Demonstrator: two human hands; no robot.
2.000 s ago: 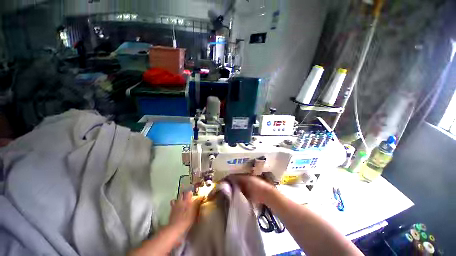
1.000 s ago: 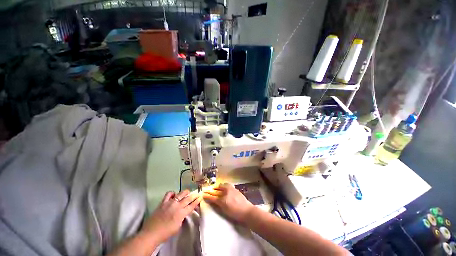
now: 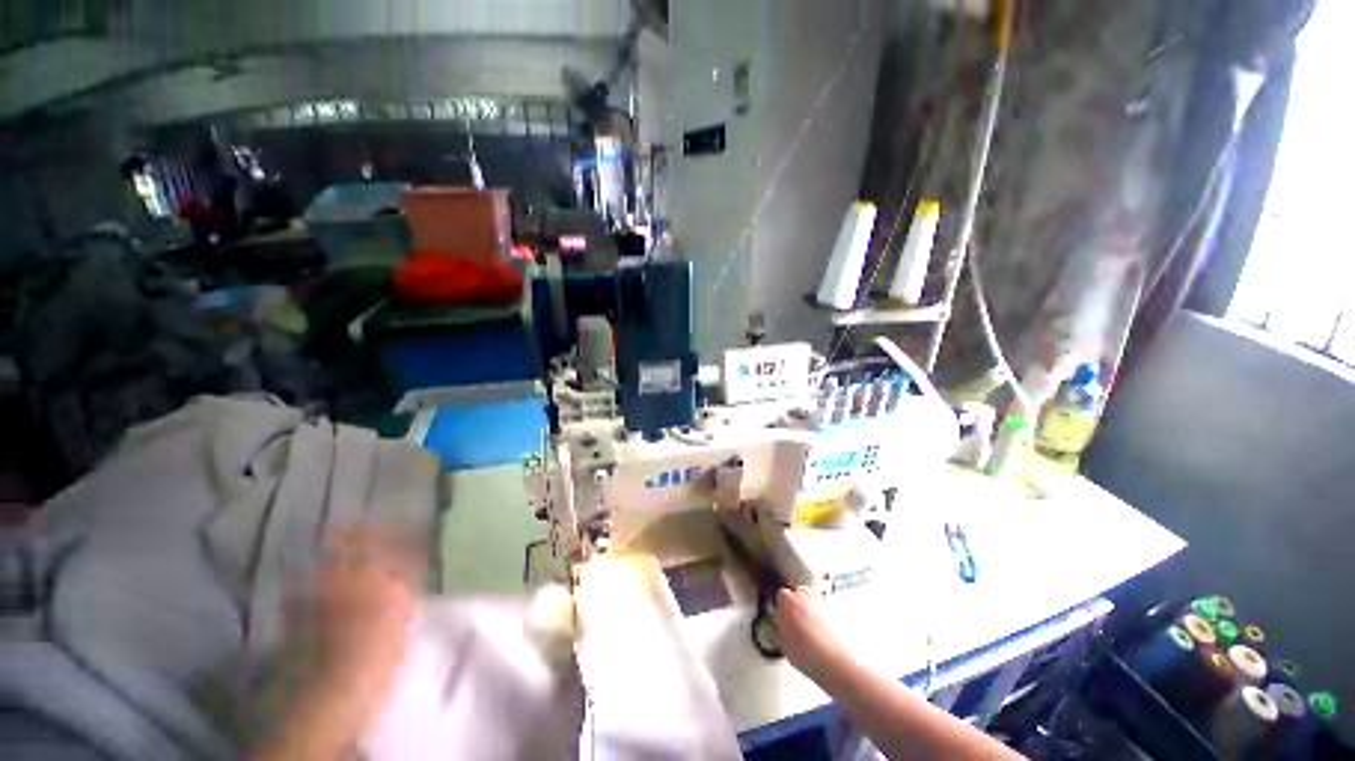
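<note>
The grey-beige cloth (image 3: pixel 238 520) is heaped on the left, and a paler flat part with a straight edge runs under the needle area of the white sewing machine (image 3: pixel 669 498). My left hand (image 3: pixel 349 632) is strongly blurred over the cloth, left of the needle; its grip cannot be made out. My right hand (image 3: pixel 803 622) is at the handles of the black scissors (image 3: pixel 767 627) on the machine bed, its fingers closed around one loop. The other loop shows, and the blades point up and left towards the machine.
A dark slab (image 3: pixel 657 350) stands on the machine head. Two white thread cones (image 3: pixel 847 256) are behind it. A blue tool (image 3: pixel 960 553) and an oil bottle (image 3: pixel 1067 413) are on the table's right side. Coloured thread spools (image 3: pixel 1248 662) sit lower right.
Both hands have left the needle area: my left hand moved left over the cloth, my right hand moved right to the scissors. The cloth lies flatter at the needle. The camera view has shifted.
</note>
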